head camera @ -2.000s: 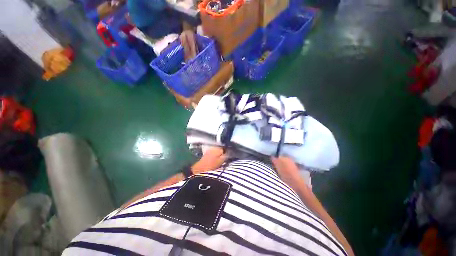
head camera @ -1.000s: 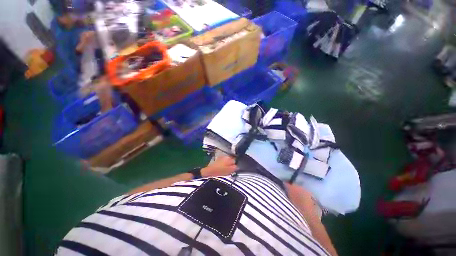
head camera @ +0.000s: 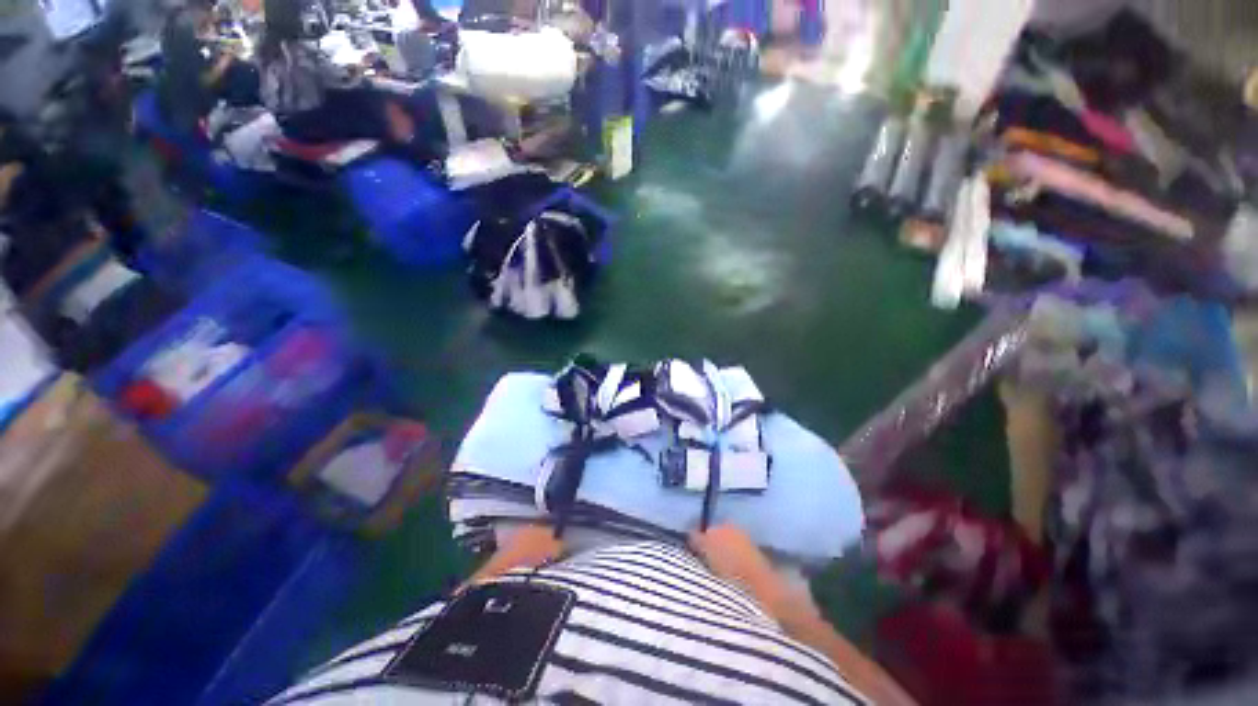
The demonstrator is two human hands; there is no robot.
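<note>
A bundle of cut pieces (head camera: pixel 621 476) is held flat against the front of my striped shirt. Its outer layer is light blue, with white, grey and dark layers at its left edge. Small black and white cut pieces (head camera: pixel 724 469) lie on top under dark tie strips (head camera: pixel 560 476). My left hand (head camera: pixel 531 546) is at the near edge by the left strip. My right hand (head camera: pixel 724 549) is at the near edge by the right strip. The fingers of both hands are mostly hidden at the bundle.
Blue crates (head camera: pixel 235 324) and a cardboard box (head camera: pixel 83 510) stand at the left. A black and white pile (head camera: pixel 531 262) sits ahead on the green floor (head camera: pixel 690 304). Fabric heaps (head camera: pixel 1131 400) and a long wrapped roll (head camera: pixel 945 379) are at the right.
The view has moved past the orange tray and boxes to an aisle with fabric heaps at the right. The bundle stays held at my front and now sits straighter across it.
</note>
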